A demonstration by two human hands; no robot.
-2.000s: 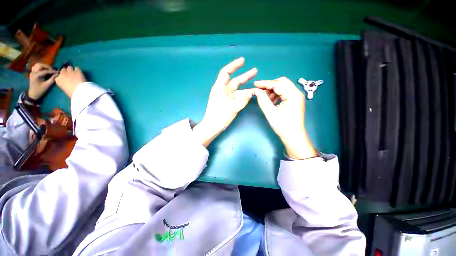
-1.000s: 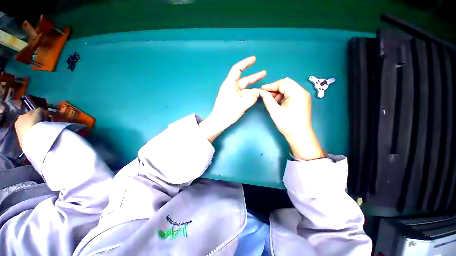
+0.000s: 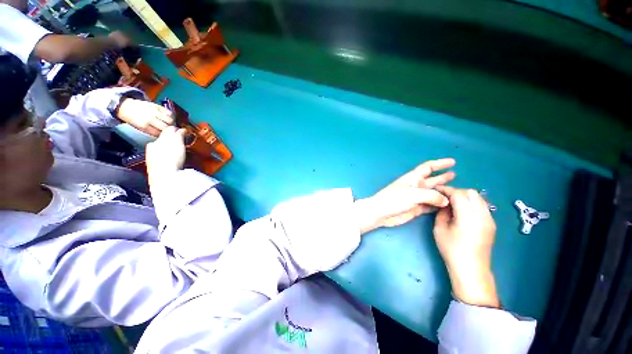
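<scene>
My left hand (image 3: pixel 409 198) reaches in from the left, bare, with its upper fingers spread and its thumb side meeting my right fingertips. My right hand (image 3: pixel 468 231) is bare with thumb and fingers pinched together. Anything between the fingertips is too small to make out. A silver three-arm hub (image 3: pixel 531 216) lies flat on the teal mat (image 3: pixel 395 259), right of my right hand and not touched. A small silvery bit (image 3: pixel 490 206) shows just behind my right hand, mostly hidden.
A neighbouring person (image 3: pixel 104 228) at the left works at an orange-brown fixture (image 3: pixel 211 148). Another fixture (image 3: pixel 204 62) and small black parts (image 3: pixel 232 87) are farther back. A black ribbed tray (image 3: pixel 589 256) borders the right. A dark green conveyor (image 3: pixel 443 76) runs behind.
The view has turned left, so more of the neighbour and fixtures shows and the tray sits at the right edge. My hands stay together at the fingertips.
</scene>
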